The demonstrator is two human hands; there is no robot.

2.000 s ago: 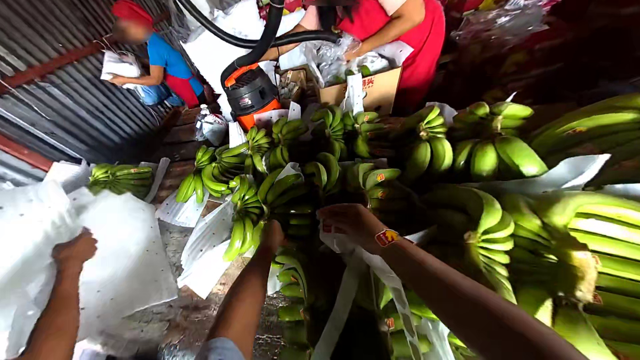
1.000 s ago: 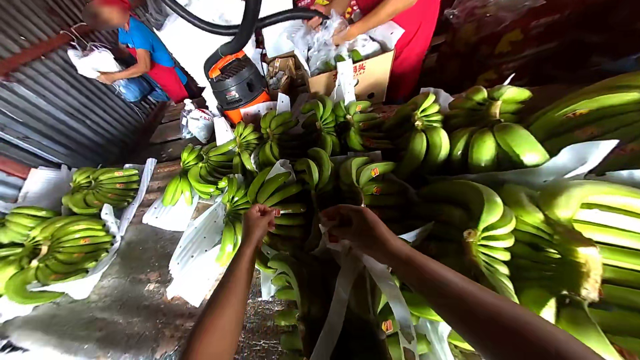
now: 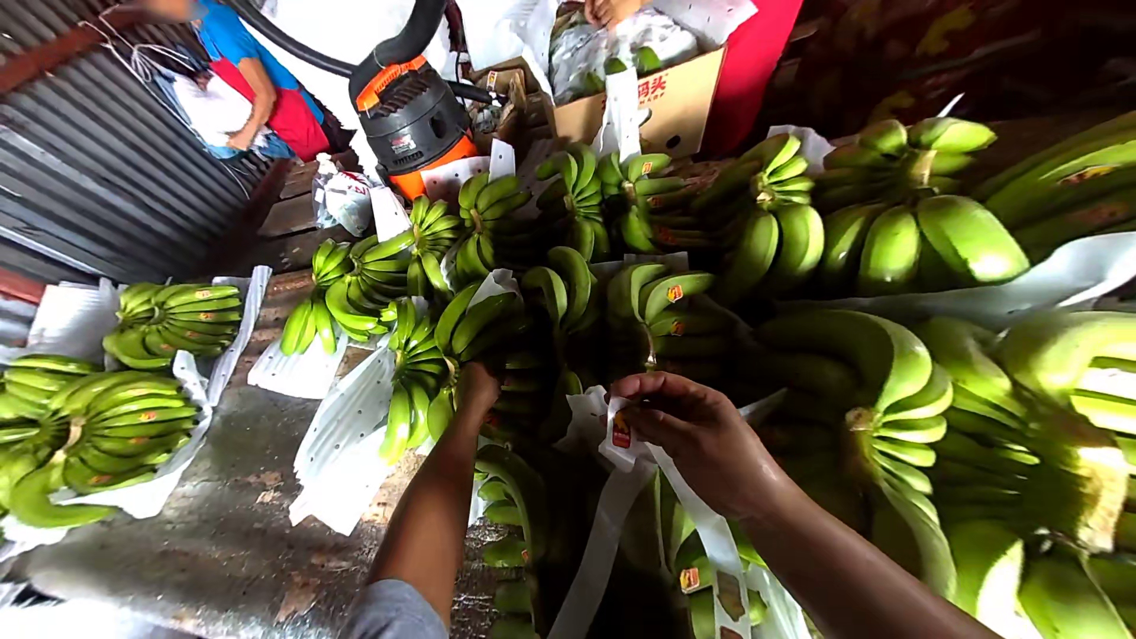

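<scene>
My right hand (image 3: 701, 435) pinches the upper end of a pale sticker strip (image 3: 621, 430), which bears a small red and yellow sticker and hangs down in long loops. My left hand (image 3: 479, 388) reaches against a hand of green bananas (image 3: 475, 324) left of the strip; its fingertips are hidden in shade, so its grip is unclear. Just above my right hand is another green banana hand (image 3: 657, 302) with red and yellow stickers. A large banana hand (image 3: 852, 373) with its cut crown showing lies to the right.
Green banana hands (image 3: 129, 422) rest on white foam sheets at the left. Behind the rows stand a black and orange vacuum cleaner (image 3: 413, 124) and a cardboard box (image 3: 683, 106) with bananas and plastic. Two other people are at the back. Corrugated metal wall (image 3: 106, 151) at upper left.
A co-worker's hand and white sheet, seen at the left two seconds ago, are gone, and bananas show there. My left hand has moved from near my right hand down to the bananas on its left.
</scene>
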